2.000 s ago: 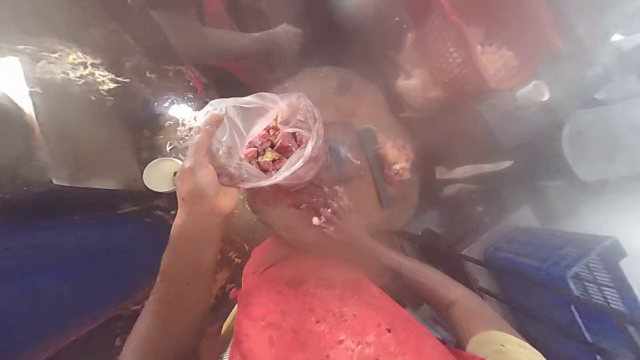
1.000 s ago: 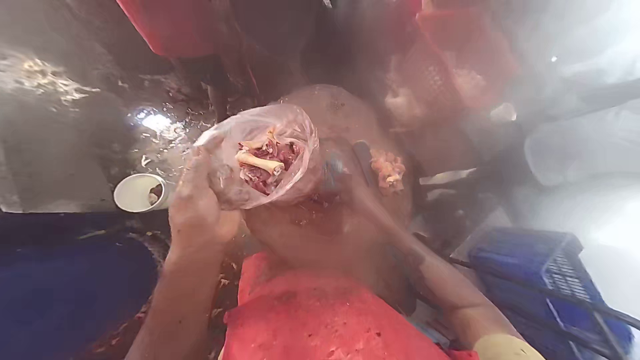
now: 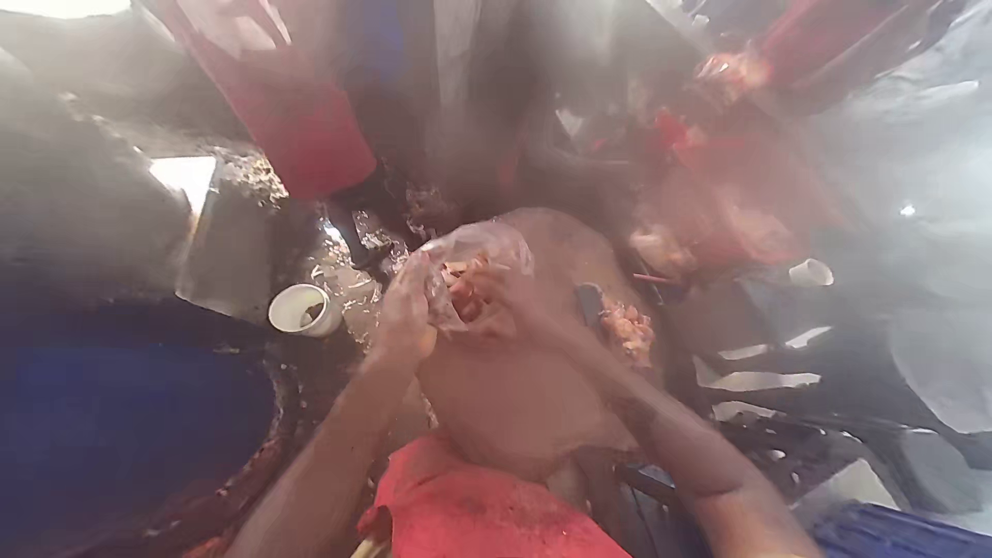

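Note:
My left hand [image 3: 404, 310] grips the left side of a clear plastic bag [image 3: 496, 236] that holds cut raw meat pieces [image 3: 467, 291]. My right hand [image 3: 521, 298] is at the bag's right side, over the meat, its fingers partly blurred; whether they hold a piece cannot be told. Under the bag is a round brown chopping block [image 3: 527, 403]. On the block's right part lie a small pile of raw meat scraps [image 3: 629, 332] and a dark flat object [image 3: 590, 301], probably a blade.
A white cup [image 3: 304, 310] stands left of the block, near a blue tub [image 3: 116, 418]. A red container [image 3: 325, 147] is at upper left, a red crate [image 3: 744, 201] at upper right. A blue crate [image 3: 891, 531] sits lower right, a small white cup [image 3: 811, 273] at right.
My right hand has moved from the block to the bag's right side, over the meat. The long pale piece seen on top one second ago no longer shows plainly. The view has shifted.

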